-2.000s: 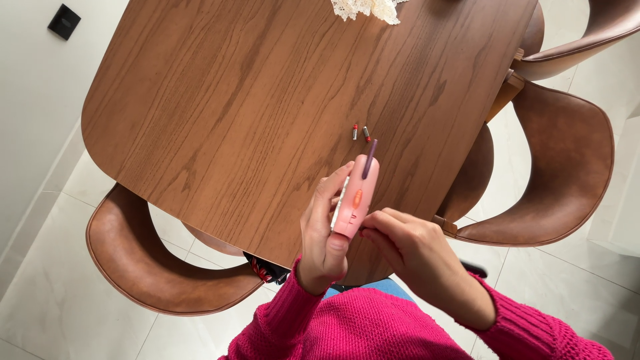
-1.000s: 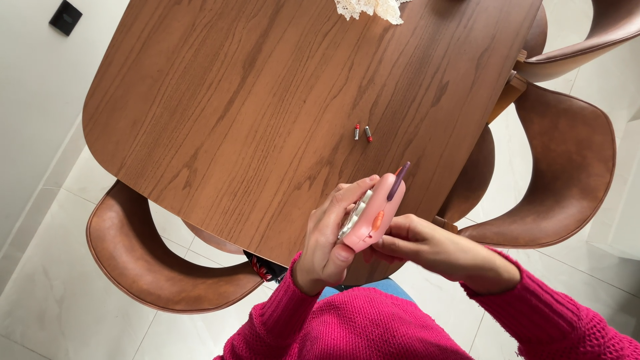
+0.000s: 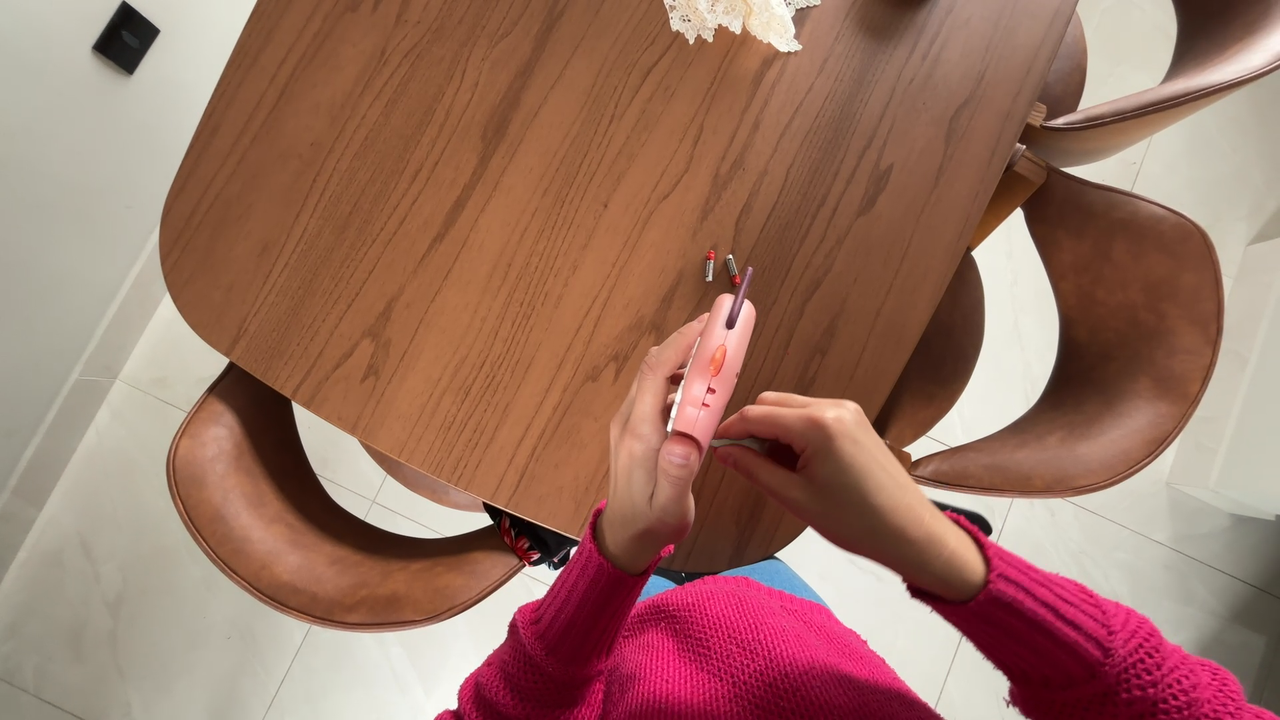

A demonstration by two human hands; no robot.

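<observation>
My left hand (image 3: 655, 450) grips a pink plastic handheld device (image 3: 716, 372) with an orange button and a dark purple strip standing out of its far end. The device is held on its edge above the table's near part. At its lower right side is my right hand (image 3: 815, 465), thumb and forefinger pinched on a thin greyish piece (image 3: 742, 443) that I cannot identify. Just beyond the device, a small red and silver battery (image 3: 710, 265) and a second battery (image 3: 732, 269) lie on the wooden table (image 3: 450, 250).
Cream lace cloth (image 3: 745, 18) lies at the table's far edge. A brown leather chair (image 3: 320, 560) stands at the near left, another chair (image 3: 1130, 340) at the right and a third chair (image 3: 1180, 100) at the upper right. Dark patterned fabric (image 3: 530, 540) shows by the near left chair.
The device tilted to the right one second ago and now stands more upright in my left hand. My right hand stays close to its lower side.
</observation>
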